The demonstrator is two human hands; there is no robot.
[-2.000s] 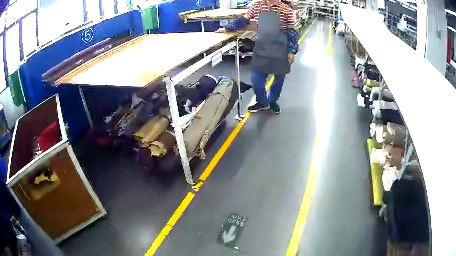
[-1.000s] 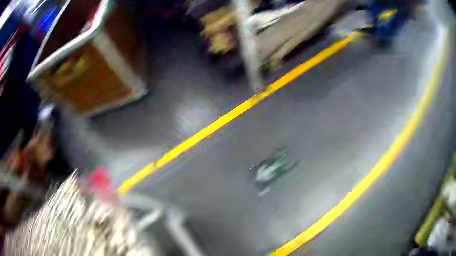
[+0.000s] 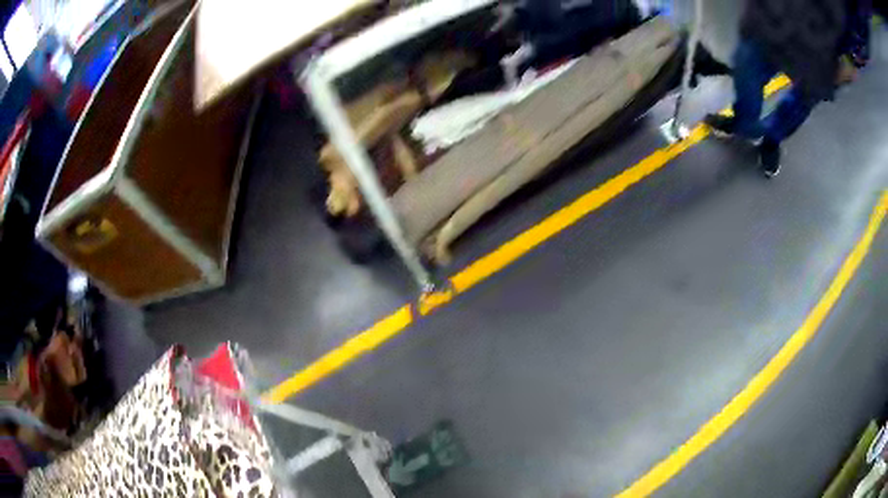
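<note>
No hand of mine is in the picture. A leopard-print fabric stack [image 3: 185, 443], cream with dark spots, lies nearest me at the lower left, cut off by the bottom edge. A small red piece [image 3: 222, 368] shows at its far corner. A grey-white metal frame [image 3: 316, 452] sticks out beside the stack's right side.
A brown wooden bin [image 3: 166, 209] with pale edges stands at the left. Beyond the stack, a metal-frame table [image 3: 365, 160] has brown rolled material [image 3: 545, 117] under it. A person [image 3: 789, 68] stands at the upper right. Yellow lines [image 3: 574, 214] cross the grey floor.
The view has swung down and left from the aisle. The leopard-print stack has come into view and is sharper than one second ago. The person is now at the upper right.
</note>
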